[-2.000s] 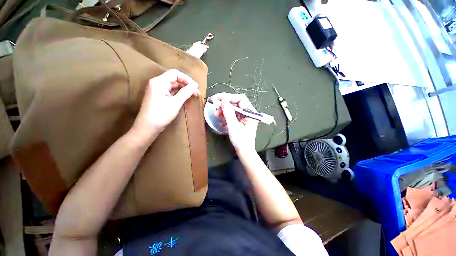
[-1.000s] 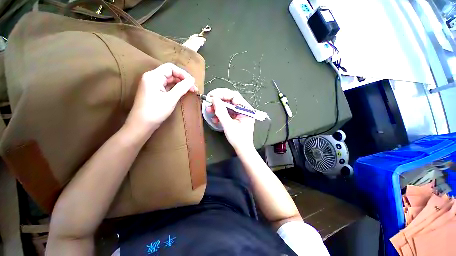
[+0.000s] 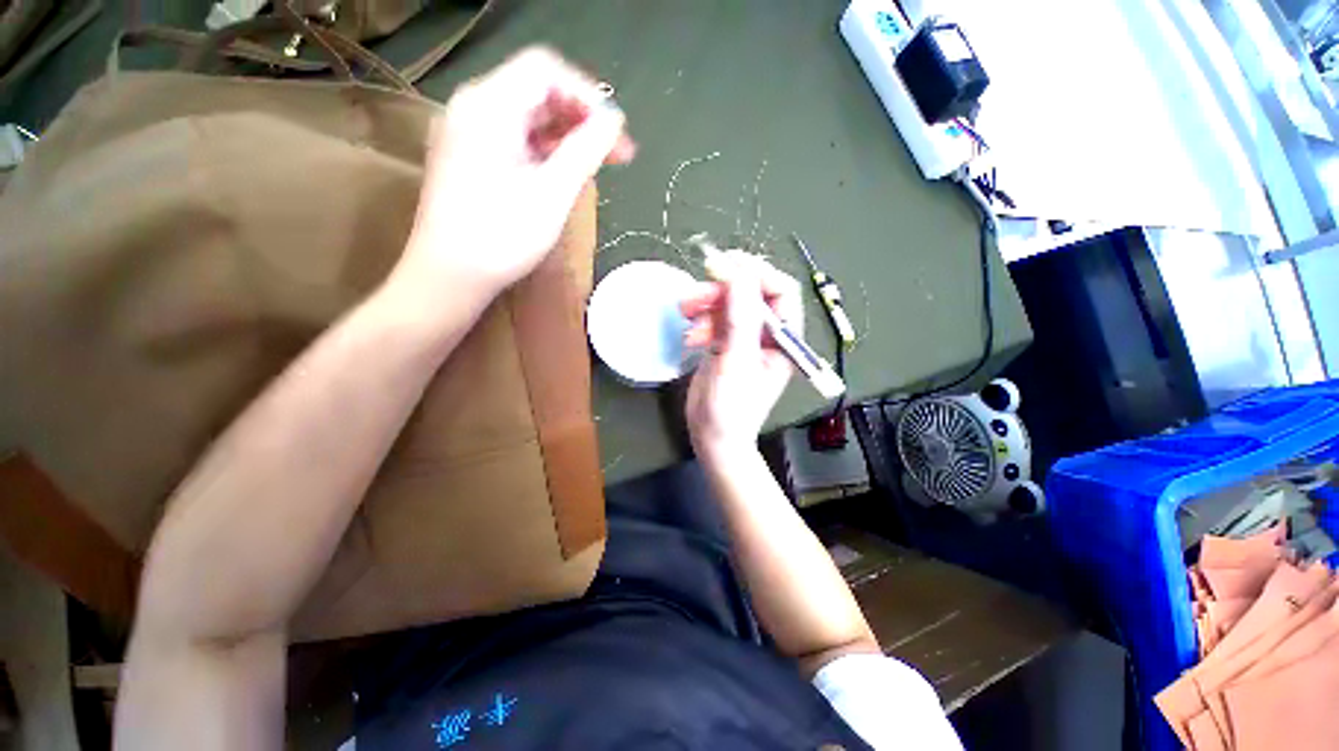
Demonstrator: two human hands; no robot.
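Observation:
The large brown tote bag (image 3: pixel 279 220) lies over my lap and the table's left part, with a reddish-brown strip (image 3: pixel 555 396) along its right edge. My left hand (image 3: pixel 514 169) is raised above the bag's upper right corner, blurred, with fingers bent together; whether it holds anything is unclear. My right hand (image 3: pixel 745 345) holds a slim pale pen-shaped tool (image 3: pixel 800 349) over the table, away from the bag. A round white disc (image 3: pixel 640 323) lies between the bag's edge and my right hand.
Loose threads (image 3: pixel 720 198) and a yellow-black pen tool (image 3: pixel 830 301) lie on the green table (image 3: pixel 734 88). A white power strip (image 3: pixel 908 110) with a black adapter is at the table's far right. A grey fan (image 3: pixel 962 452) and a blue bin (image 3: pixel 1123 506) stand right.
My left hand has lifted from the strip and moved up. My right hand has moved right with the tool, away from the bag's edge, uncovering the white disc.

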